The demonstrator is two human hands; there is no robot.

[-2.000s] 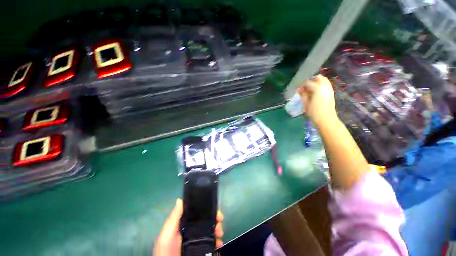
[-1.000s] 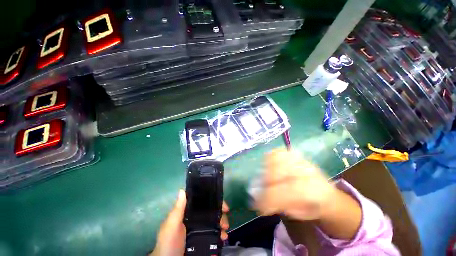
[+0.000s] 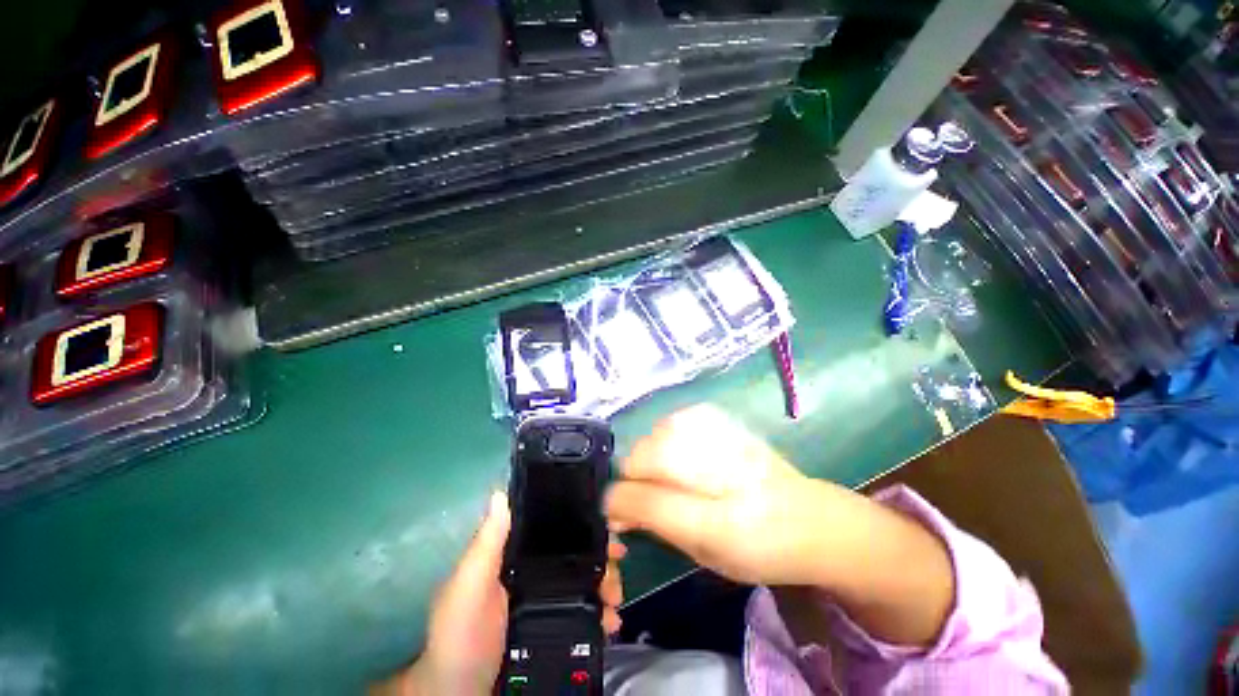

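My left hand (image 3: 469, 605) holds an open black flip phone (image 3: 560, 510), dark screen up, with white-printed keys at the bottom edge of the picture. My right hand (image 3: 700, 496) is at the phone's right edge, fingers bent together and blurred; whether they pinch something cannot be told. Beyond the phone lies a clear lens tray (image 3: 639, 333) with several dark-bordered lens panels. The panel at its left end (image 3: 537, 356) lies close to the phone's top. Pink tweezers (image 3: 789, 374) lie at the tray's right end.
Stacked clear trays (image 3: 516, 150) stand behind, with red housings (image 3: 95, 354) at left. At right are a white bottle (image 3: 886, 188), white paper (image 3: 929, 211), a blue tool (image 3: 898, 279), clear film scraps (image 3: 944, 299), an orange-handled tool (image 3: 1067, 403), a carton (image 3: 1019, 524) and more stacked trays (image 3: 1101, 190).
My right hand has moved from beside the bottle, down and left to the phone's right edge. The phone, still in my left hand, shows slightly higher than a second ago.
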